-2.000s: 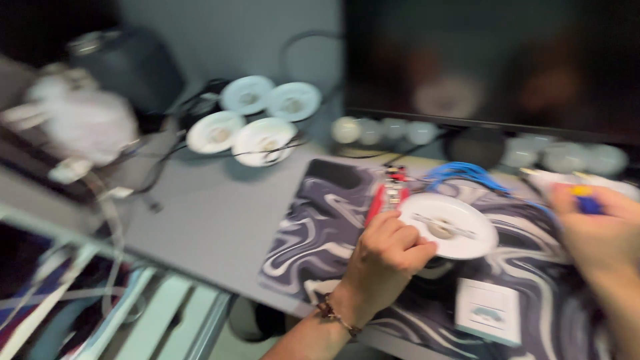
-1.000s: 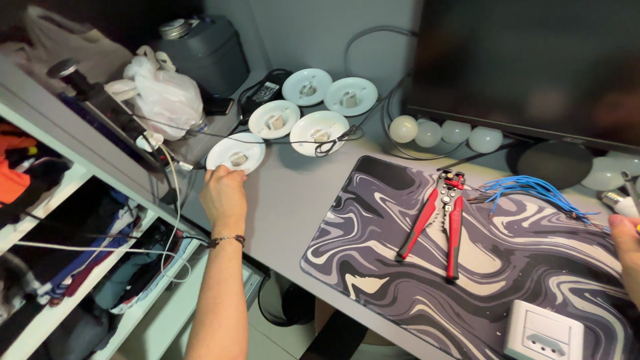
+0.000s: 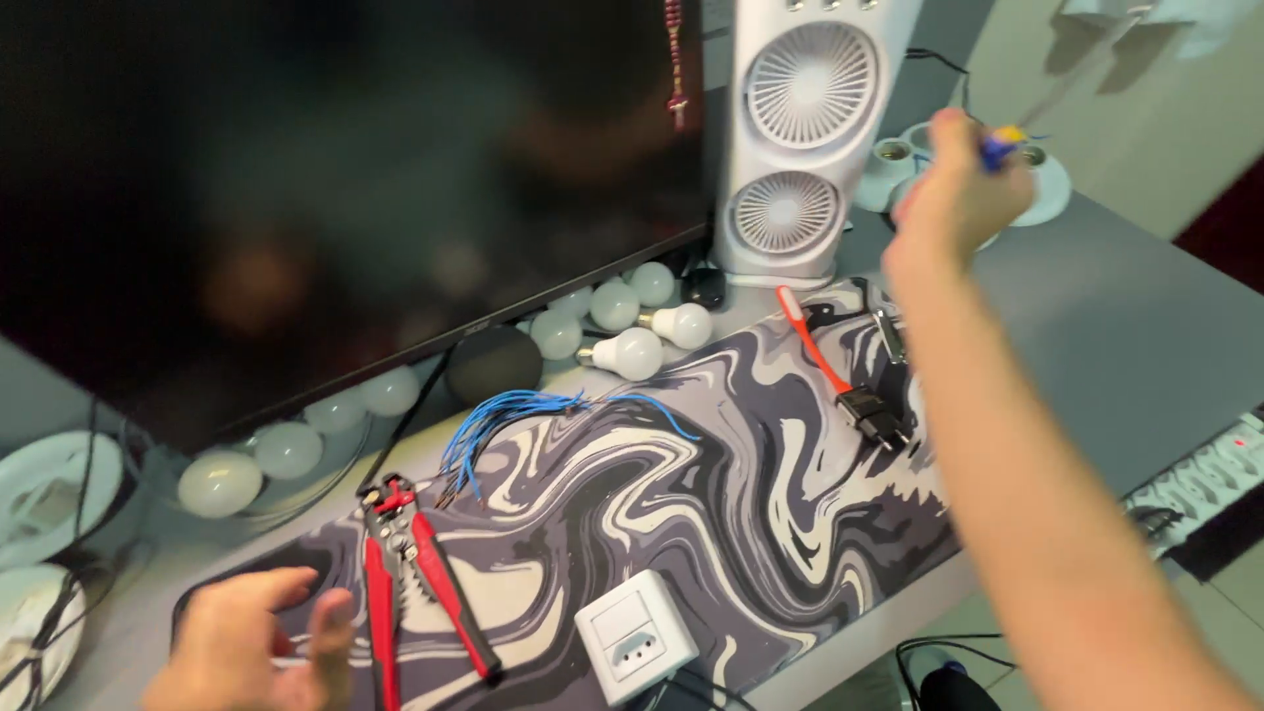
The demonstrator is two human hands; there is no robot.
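My left hand (image 3: 252, 637) is at the lower left above the marbled desk mat, its fingers apart and empty. Beside it lies a wire stripper (image 3: 420, 583) with red handles. My right hand (image 3: 963, 197) reaches to the upper right, shut on a screwdriver (image 3: 1002, 146) with a blue and yellow handle. Just beyond that hand are several white lamp holders (image 3: 1052, 193) on round bases. A bundle of blue wires (image 3: 513, 405) lies on the mat. Near the mat's front edge sits a white socket box (image 3: 635, 637).
A dark monitor (image 3: 395, 178) stands behind a row of white bulbs (image 3: 632, 354). At its right is a white fan tower (image 3: 790, 148). A black plug adapter (image 3: 869, 415) with a red USB lamp lies on the mat. A power strip (image 3: 1200, 474) runs along the right desk edge.
The view has swung right. My left hand has left the round white base it touched at the left. My right hand has reached out to the lamp holders at the far right.
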